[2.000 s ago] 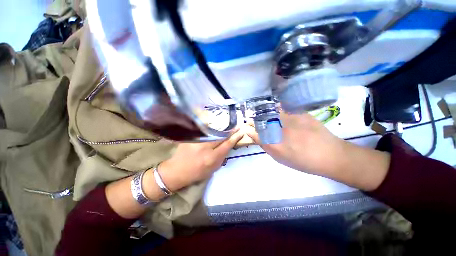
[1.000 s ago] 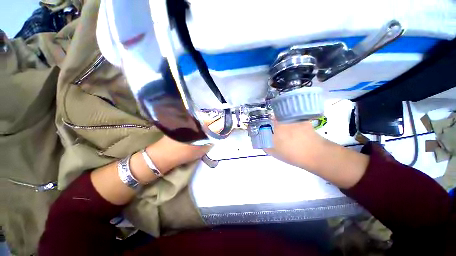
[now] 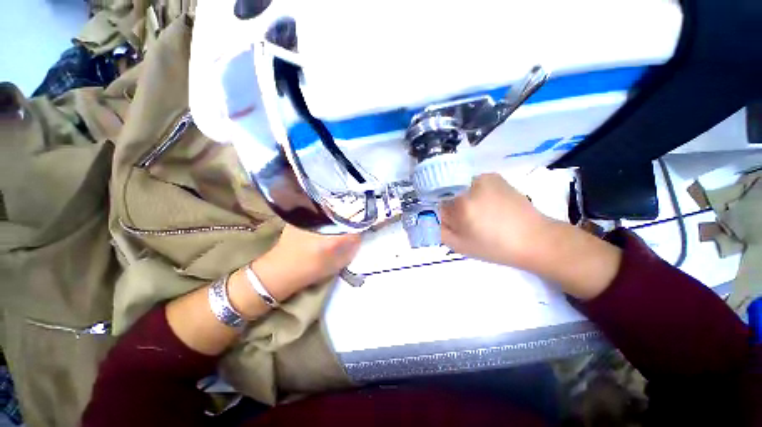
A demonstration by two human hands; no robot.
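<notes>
The khaki jacket with silvery zippers lies left of the sewing machine and hangs over the table's front edge. My left hand is at the jacket's right edge, just left of the needle area; its fingertips are partly hidden behind the machine head. A small tan fabric end shows below its fingers. My right hand is right of the blue-grey attachment, its fingers bent and partly hidden by the attachment and the ribbed knob. What its fingers hold cannot be seen.
A black phone-like rectangle with a grey cable lies right of my right hand. Tan scraps lie at far right. A measuring strip runs along the table's front edge. Dark plaid cloth is at upper left.
My left hand has drawn back left from the needle since the earliest frame. My right hand is raised slightly beside the knob, and the snips no longer show. The view has shifted over the machine.
</notes>
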